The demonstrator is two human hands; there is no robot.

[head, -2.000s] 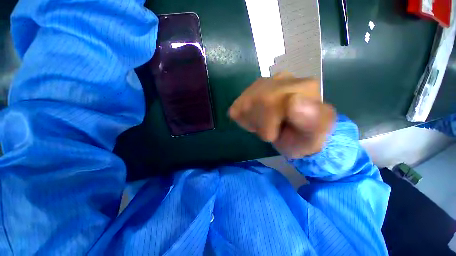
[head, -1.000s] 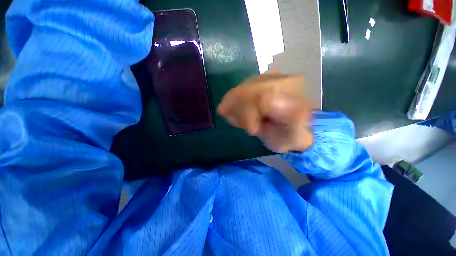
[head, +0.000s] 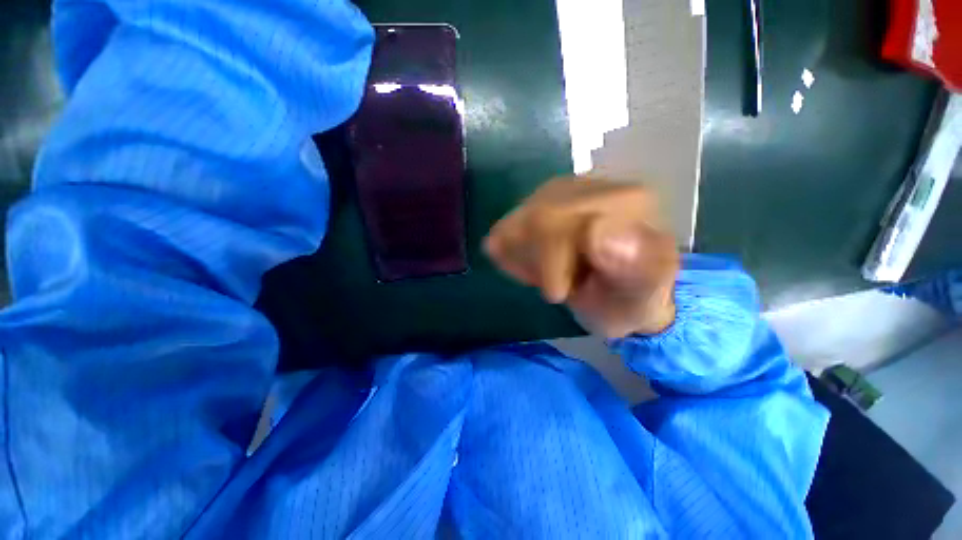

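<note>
My right hand is bare and blurred, right of the picture's middle. Its fingers are curled together and point left; whether something small is pinched in them cannot be told. It is over the near end of a long grey-beige sheet with a stepped white part. A glossy dark purple-black smartphone lies flat left of the hand, not touched by it, with light reflections near its far end. My left hand is out of the picture; only its blue sleeve shows, reaching up past the phone's left side.
A thin dark tool lies right of the sheet, with small white pieces beside it on the green mat. A red bin and a long white bar with a green patch are at the far right.
The camera view has shifted, so the phone, sheet and bin sit further right in the picture. My right hand, curled throughout, is a little closer to the phone than two seconds ago.
</note>
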